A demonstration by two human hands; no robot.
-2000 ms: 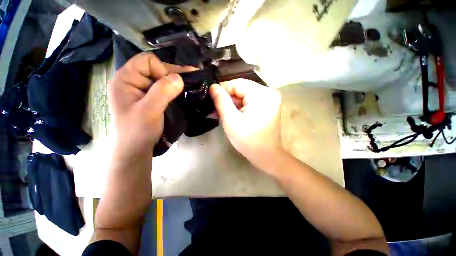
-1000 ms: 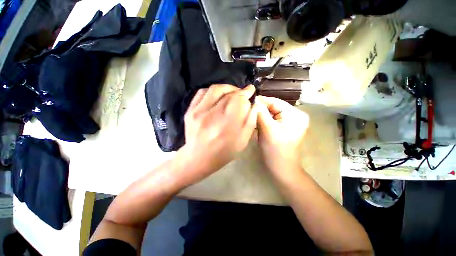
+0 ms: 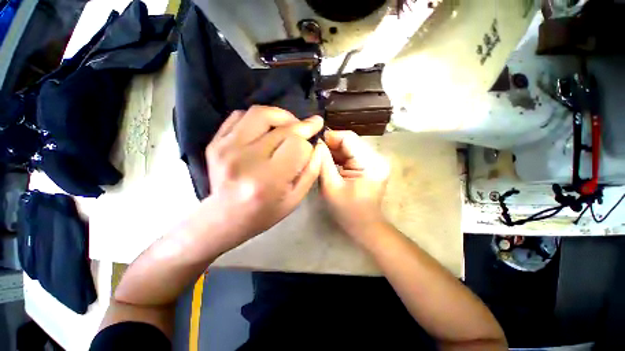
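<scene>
The black fabric bag (image 3: 226, 82) lies left of the needle area, its edge running under the machine head. My left hand (image 3: 264, 161) lies over the bag's near part, its fingertips pinching the bag's edge just in front of the presser foot area. My right hand (image 3: 353, 175) is beside it, thumb and finger closed on the same dark edge. The fingertips of both hands nearly touch. The brown ridged block (image 3: 358, 110) is right of the fingertips on the machine arm. The pinched seam is mostly hidden by the fingers.
The white sewing machine (image 3: 438, 75) fills the upper right. Red and black-handled snips (image 3: 595, 147) lie at the right. Black bags (image 3: 79, 127) are heaped at the left, with another black piece (image 3: 58, 250) below. A round tin (image 3: 524, 251) is low right. The pale table (image 3: 411, 206) surrounds the arm.
Since one second ago, both hands, the bag and the machine appear further left in the view. The bag's printed corner is no longer visible. Both hands still pinch the edge.
</scene>
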